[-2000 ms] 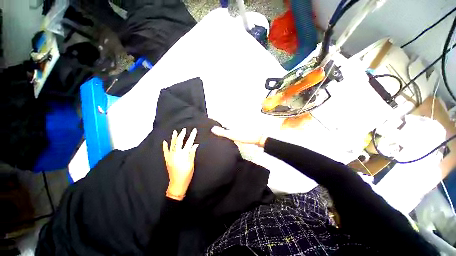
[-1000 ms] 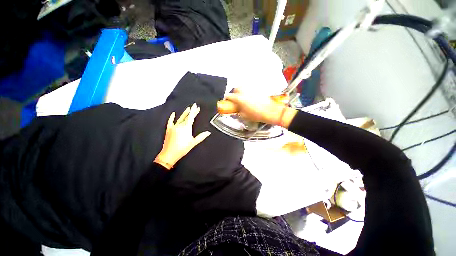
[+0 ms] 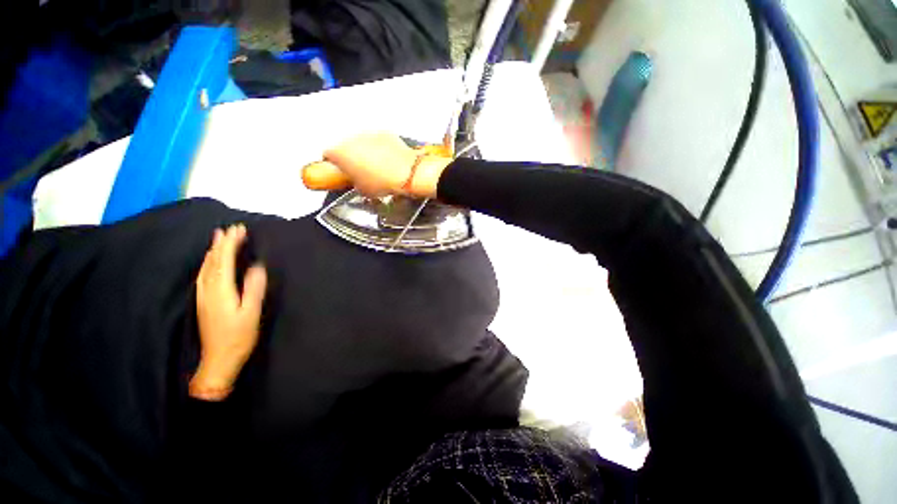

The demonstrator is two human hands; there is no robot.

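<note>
A black garment (image 3: 374,305) lies over the front and left of the white ironing table (image 3: 266,138). My right hand (image 3: 379,165) is closed around the orange handle of the steam iron (image 3: 403,224). The iron's metal plate is on the upper part of the garment, its pointed end to the left. My left hand (image 3: 227,310) lies on the garment, left of and nearer than the iron, fingers close together and thumb apart. It grips nothing that I can see.
A blue bar (image 3: 169,128) stands at the table's far left edge. Dark cloth (image 3: 369,39) lies beyond the table. A thick blue hose (image 3: 805,148) and black cables hang at the right by a pale wall. A teal duct (image 3: 624,108) is behind the table's right end.
My right hand took the iron from the table's right side, set it on the garment, then moved it left. My left hand has moved left and nearer to me.
</note>
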